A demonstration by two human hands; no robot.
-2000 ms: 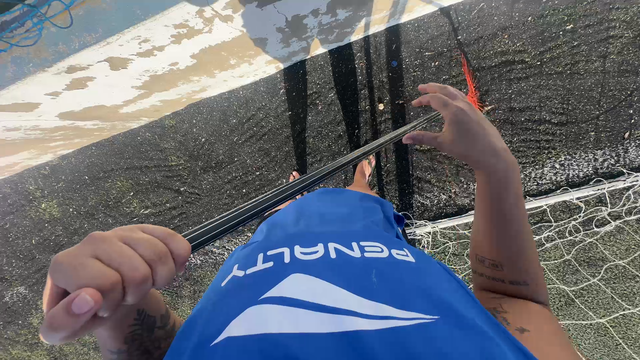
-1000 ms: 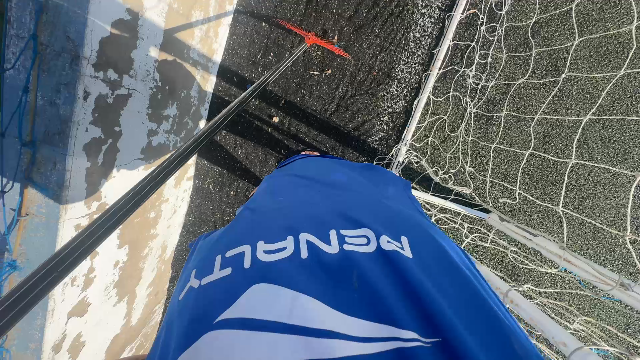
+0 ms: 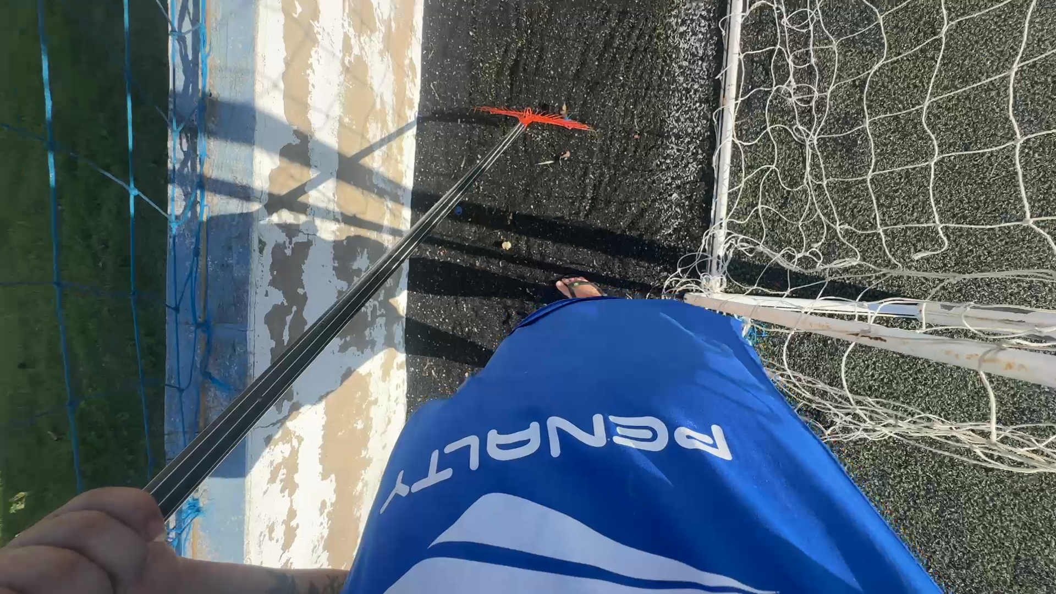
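Note:
At the lower left, my left hand [image 3: 91, 540] is closed around the dark handle of a rake [image 3: 330, 318]. The handle slants up and to the right, away from my hand. Its thin-tined orange-red rake head [image 3: 532, 120] rests on the black artificial turf near the top middle. A few small pale bits of debris [image 3: 564, 155] lie just below the head. My right hand is out of view.
A white goal frame [image 3: 874, 330] with loose white netting [image 3: 932, 157] stands on the right. To the left run a low wall with peeling paint [image 3: 322, 247] and blue netting [image 3: 132, 190]. My foot in a sandal [image 3: 577, 286] shows beyond my blue shirt [image 3: 627, 371].
Two seconds ago my right hand was near the rake's handle with fingers spread; it has left the view. The view has turned strongly, bringing more of the goal and blue netting in.

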